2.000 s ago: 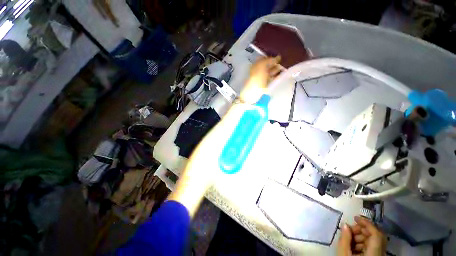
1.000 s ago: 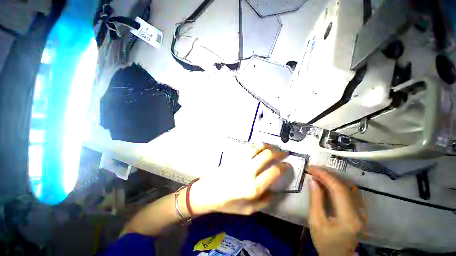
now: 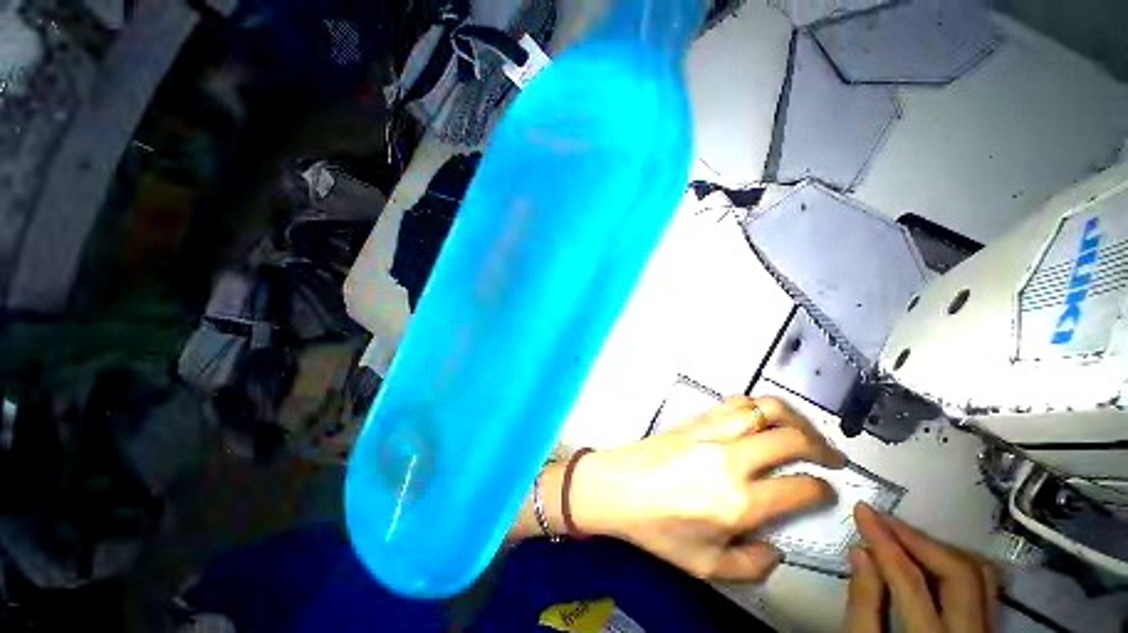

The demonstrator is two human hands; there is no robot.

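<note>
A pale pocket piece [image 3: 816, 550] with dark edges lies at the table's front edge, partly hidden by my hands. My left hand [image 3: 711, 495] rests on it, fingers bent and holding it down. My right hand [image 3: 922, 575] has its fingertips at the piece's right edge; its lower part is cut off by the picture's edge. The off-white machine head [image 3: 1027, 322] with blue lettering stands at the right. The presser foot area [image 3: 884, 414] is beyond my hands, with another pale pocket piece [image 3: 835, 254] behind it.
The blue lamp head [image 3: 532, 297] hangs large in front, hiding part of the table. Dark pocket pieces [image 3: 433, 229] show beside it. More pale pieces [image 3: 835, 118] lie at the back. A tagged bundle [image 3: 464, 74] is at the table's left. Cloth bundles [image 3: 229, 328] lie on the floor.
My left hand has come from the reddish-brown piece at the back to the pale piece in front. My right hand has met it at that piece. The view has shifted, and the lamp looks larger.
</note>
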